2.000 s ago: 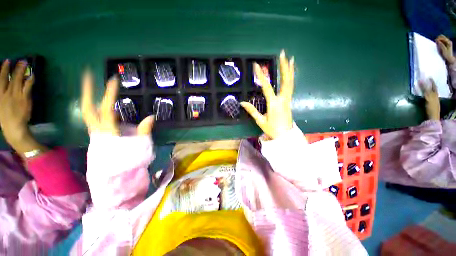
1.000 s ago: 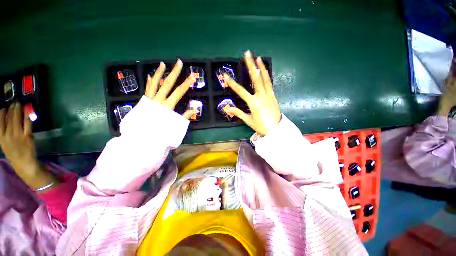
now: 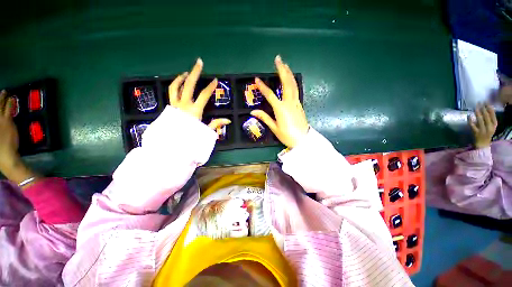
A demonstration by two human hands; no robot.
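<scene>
A black pocket tray (image 3: 179, 144) lies on the green bench, with square black units in two rows. A unit at the upper left (image 3: 145, 98) shows a white grid with a red patch. Units at upper centre (image 3: 222, 94), upper right (image 3: 252, 94) and lower right (image 3: 254, 129) show orange patches. My left hand (image 3: 195, 103) is spread over the middle pockets, fingers apart, hiding some units. My right hand (image 3: 283, 106) is spread over the right end, thumb and fingertips at the orange-patched units. Neither hand holds anything.
A shiny green bench (image 3: 359, 73) surrounds the tray. A neighbour's hand (image 3: 8, 137) is at another black tray (image 3: 50, 115) with red-lit units at left. A red tray (image 3: 405, 210) of small units is below the bench edge at right. White papers (image 3: 477, 75) lie by another person's hands.
Since two seconds ago, my left hand has moved right from the tray's left end to its middle. My right hand has shifted slightly left. Orange patches have grown on several screens.
</scene>
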